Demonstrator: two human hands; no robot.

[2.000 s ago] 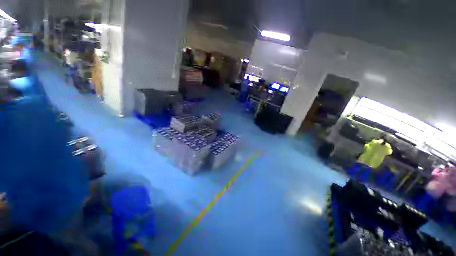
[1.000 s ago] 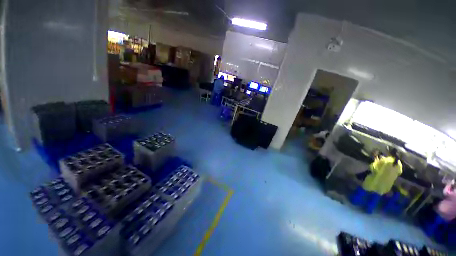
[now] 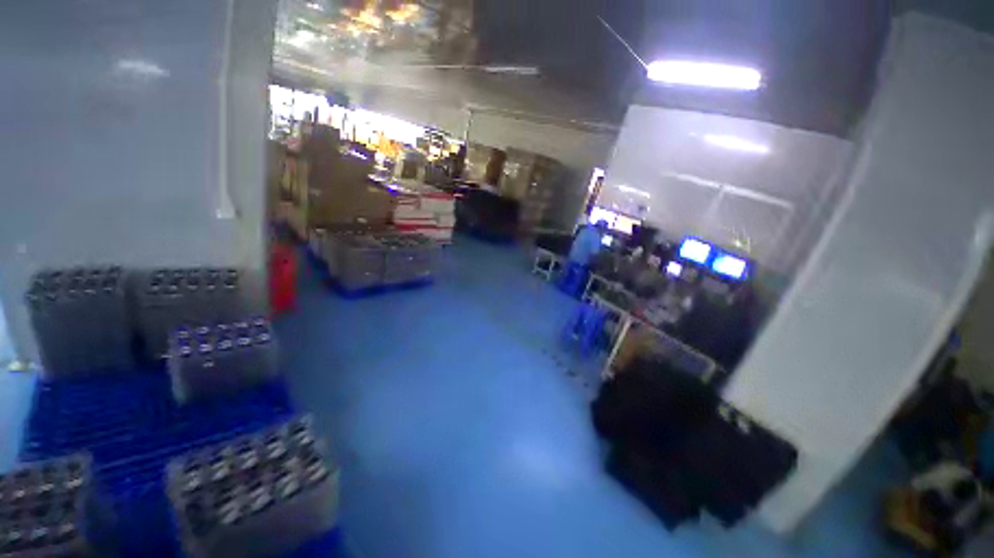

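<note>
Neither of my hands is in the picture. Nearest in front of me, at the lower left, stacks of grey trays (image 3: 256,496) with dark and pale items in their tops stand on or beside blue pallets (image 3: 120,420). More grey stacks (image 3: 82,332) stand behind them by the wall. The frame is blurred, so the items in the trays cannot be made out.
Blue floor runs ahead between the pallets and a dark black pile (image 3: 687,441) beside a white pillar (image 3: 872,262). A person in blue (image 3: 585,245) stands near benches with lit monitors (image 3: 714,258). Brown cartons (image 3: 343,185) and a red object (image 3: 282,278) are farther back left.
The view has moved forward past the nearer tray stacks. The black pile, the pillar and the monitors look larger. The person in yellow has left the picture at the right.
</note>
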